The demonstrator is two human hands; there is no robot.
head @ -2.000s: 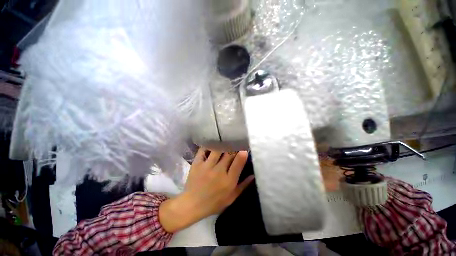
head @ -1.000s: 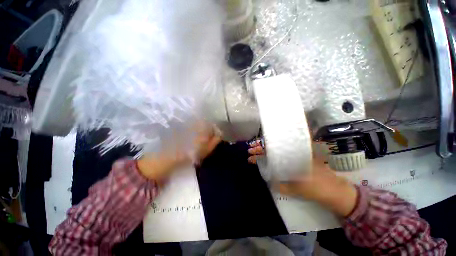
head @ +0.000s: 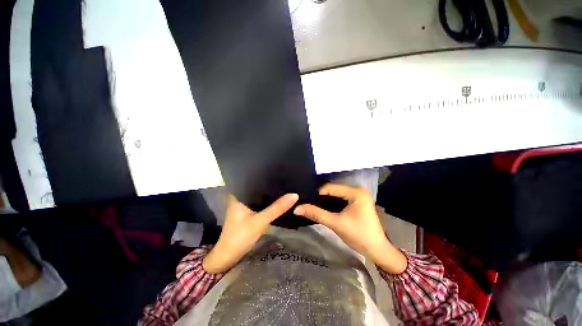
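Observation:
A long black fabric panel (head: 249,89) runs from the top of the view down over the front edge of the white table and ends above my lap. My left hand (head: 249,226) holds its lower end from the left, thumb on top. My right hand (head: 348,219) holds the same end from the right, thumb and index finger near the left thumb. The fingers beneath the cloth are hidden. The needle area is out of view.
Flat black cut pieces (head: 73,95) lie on the white table (head: 159,114) at left. Black-handled scissors (head: 475,22) lie on the machine bed. A red crate (head: 447,261) and black cloth are at right. Part of another person's arm (head: 22,264) shows at lower left.
The view has tilted down from the machine head to the table edge and lap. Both hands have moved from under the machine head to the panel's lower end.

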